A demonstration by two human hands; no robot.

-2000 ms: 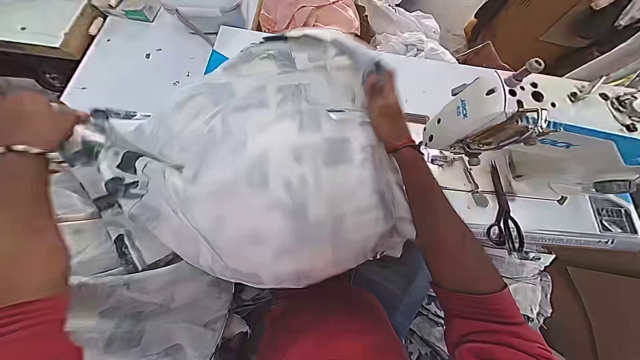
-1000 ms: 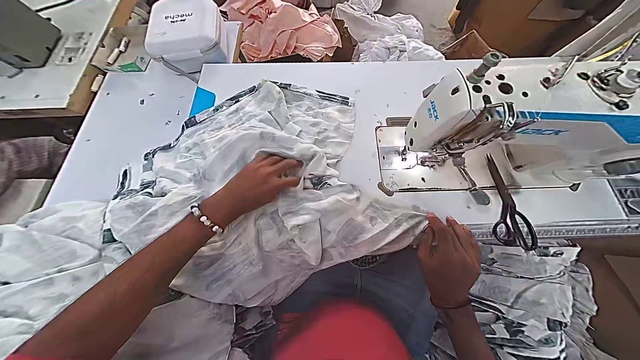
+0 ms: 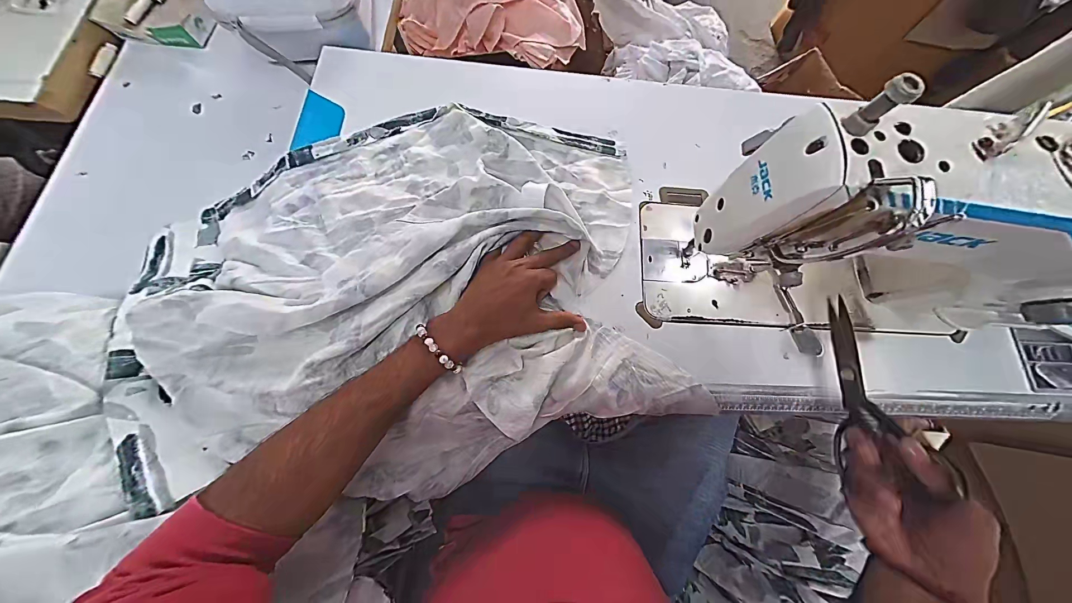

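A white patterned fabric garment (image 3: pixel 352 226) with dark printed edging lies spread over the sewing table and hangs over its front edge. My left hand (image 3: pixel 523 289) presses on its bunched folds, fingers spread, with a beaded bracelet at the wrist. At the lower right, my right hand (image 3: pixel 909 490) is closed around the handles of black scissors (image 3: pixel 847 356). Their blades point up, over the table edge beside the sewing machine. The white Jack sewing machine (image 3: pixel 787 193) stands to the right of the garment, its needle area lit.
A metal rule strip (image 3: pixel 779 400) runs along the table's front edge. Pink cloth (image 3: pixel 494 29) and white cloth (image 3: pixel 678 42) lie behind the table. A white container (image 3: pixel 289 25) stands at the back left. Patterned fabric pieces (image 3: pixel 779 511) hang below the table at right.
My right hand has left the garment's right corner and taken hold of the scissors, which lay beside the machine. My left hand stays on the cloth, its fingers now more spread.
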